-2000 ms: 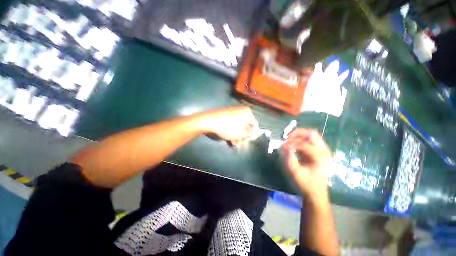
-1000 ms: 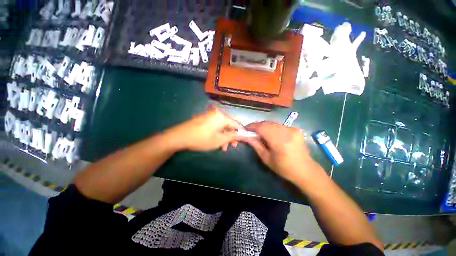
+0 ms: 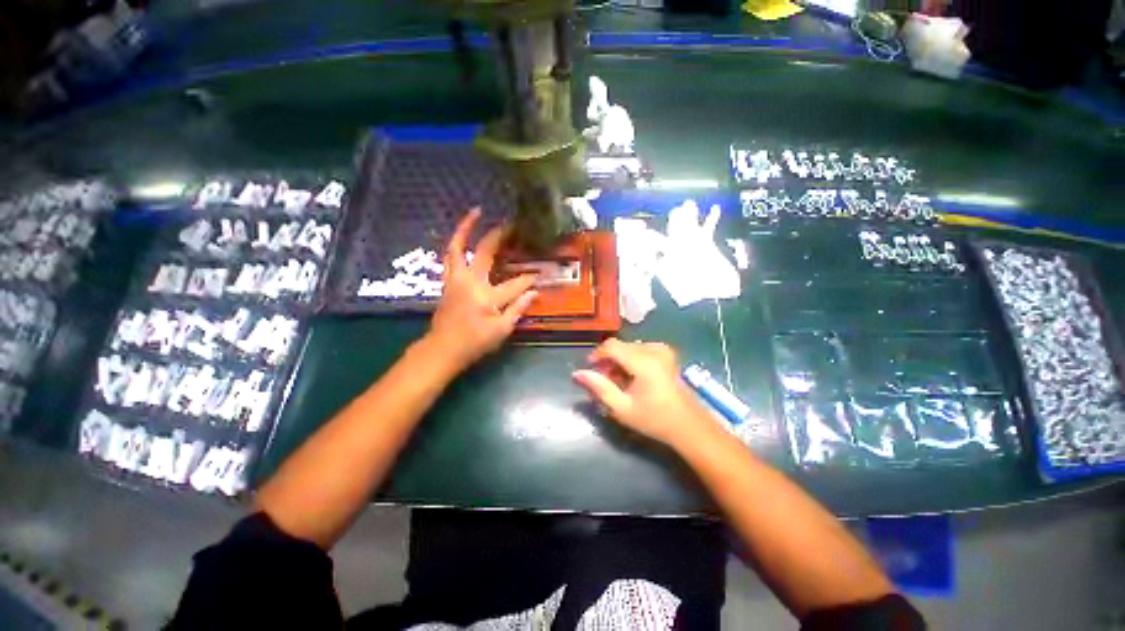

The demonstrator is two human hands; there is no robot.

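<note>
My left hand (image 3: 475, 302) is at the left side of the orange press fixture (image 3: 602, 296), fingers spread, fingertips over the silvery slot in its centre. Whether the fingertips hold a part cannot be made out. The press column and head (image 3: 537, 160) stand above the fixture. My right hand (image 3: 632, 380) is over the mat in front of the fixture, fingers curled with thumb apart; no part shows in it. The squeeze bottle (image 3: 716, 394), white and blue, lies on the mat just right of my right hand.
The black dimpled tray (image 3: 420, 185) with white pieces is left of the press. Blister trays of white parts (image 3: 185, 358) lie further left. White gloves (image 3: 697, 265) lie right of the fixture. The clear blister tray (image 3: 888, 358) and the blue-edged parts bin (image 3: 1055, 358) are at the right.
My hands, together in front of the fixture a second ago, have parted. My left hand has moved up onto the fixture. The small piece beside my right hand no longer shows. The view has shifted and takes in more bench.
</note>
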